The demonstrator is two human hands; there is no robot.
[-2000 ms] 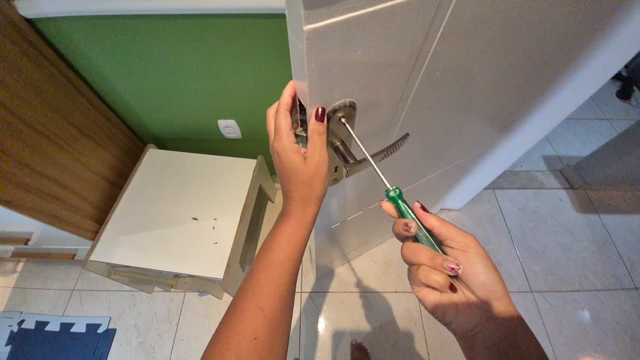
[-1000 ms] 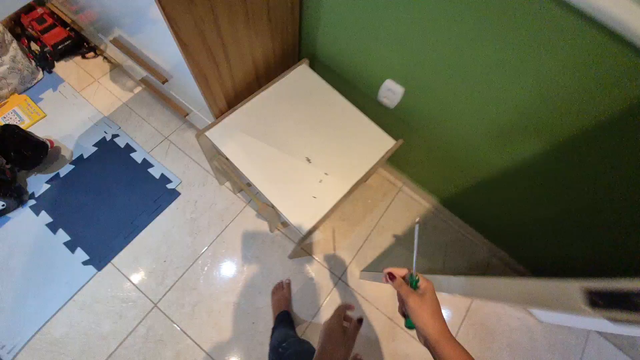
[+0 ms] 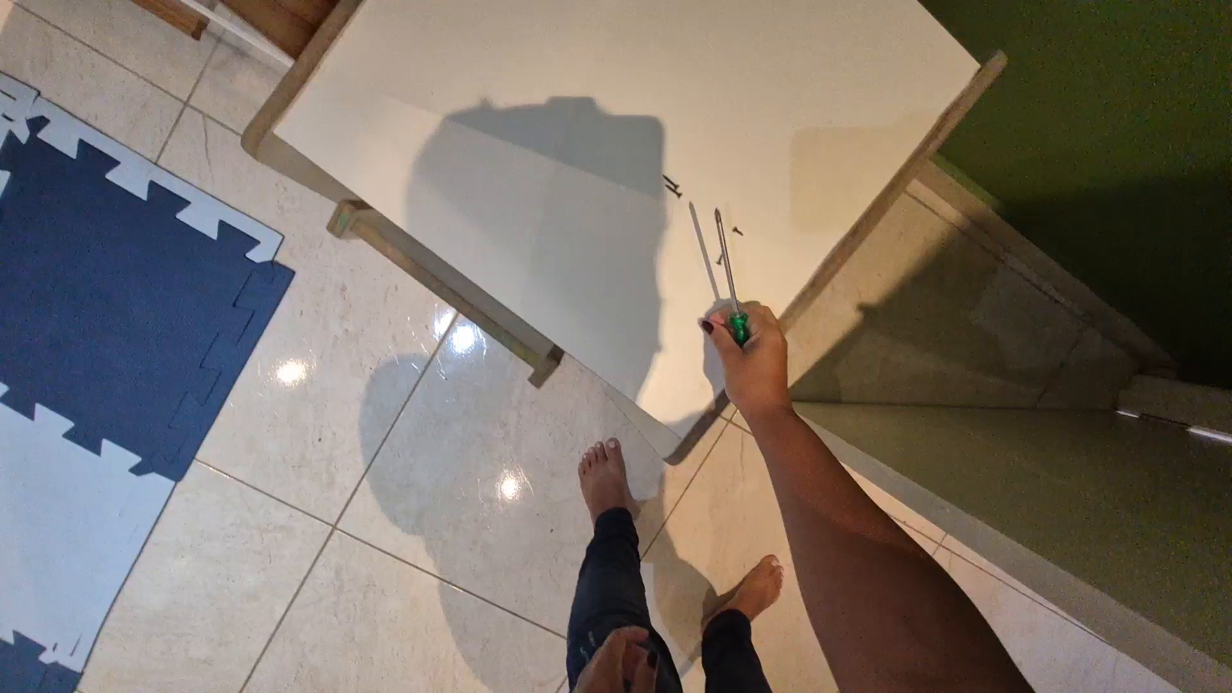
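My right hand (image 3: 756,356) grips the green handle of a screwdriver (image 3: 728,274) over the white tabletop (image 3: 731,87) of a small low table. The screwdriver's metal shaft points away from me, and its shadow falls on the top beside it. Several small dark screws lie around the tip: some (image 3: 672,185) to its left, another (image 3: 737,231) to its right and one (image 3: 719,259) by the shaft. At the bottom edge my left hand (image 3: 621,662) hangs in front of my leg, partly cut off, and whether it holds anything is not clear.
A white door (image 3: 1011,481) stands at the lower right, near a green wall (image 3: 1088,106). Blue and light interlocking foam mats (image 3: 125,289) lie on the tiled floor at left. My bare feet are below the table's near corner. A wooden bar (image 3: 452,289) runs along the table's left side.
My right hand with the screwdriver has left the door handle and is now over the tabletop. My left hand has let go of the handle area. The view has swung to the table.
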